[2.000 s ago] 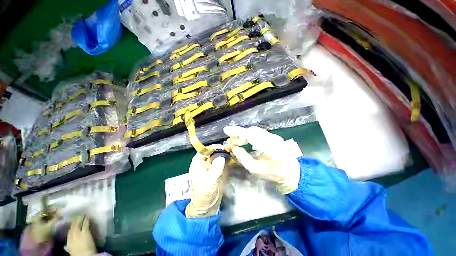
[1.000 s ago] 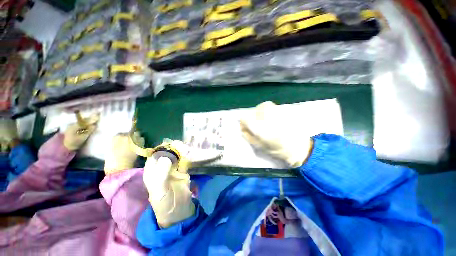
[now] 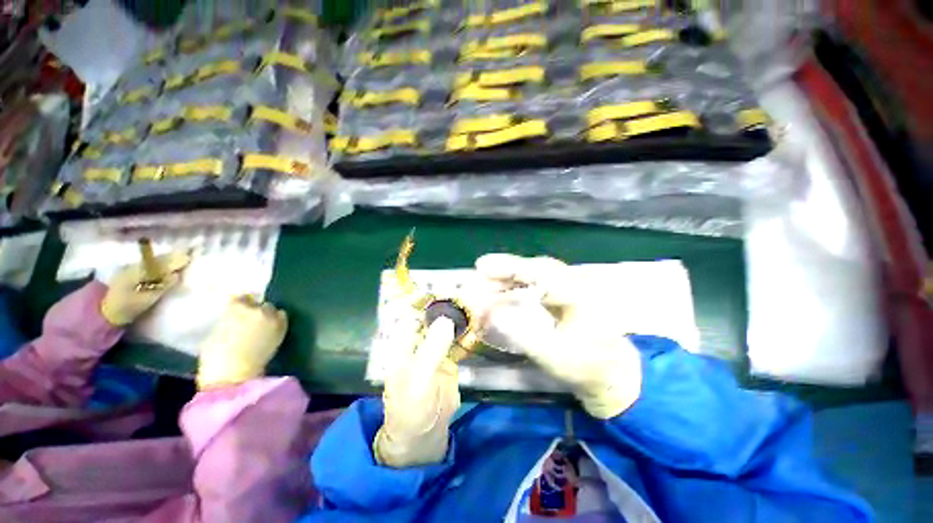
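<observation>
My left hand [image 3: 423,393], in a cream glove, holds a wristwatch [image 3: 446,315] by its round dark head. One end of its yellow strap [image 3: 405,264] sticks up past the fingers. My right hand [image 3: 563,337], also gloved, is just right of the watch head, its fingers bent and slightly blurred. Whether it pinches anything or touches the watch cannot be told. Both hands are above a pale sheet [image 3: 660,306] on the green bench, which shows faint grey marks at its left end.
A plastic-covered watch tray [image 3: 573,153] with yellow straps lies behind the hands, another [image 3: 153,194] at left. White sheets [image 3: 813,317] lie at right, beside red-edged stacks [image 3: 854,143]. A person in pink sleeves [image 3: 246,429] works at left, holding a yellow-strapped item.
My left hand with the watch has moved from beside the co-worker's hand back right, over the sheet. My right hand has closed in beside it. The view has tilted up slightly.
</observation>
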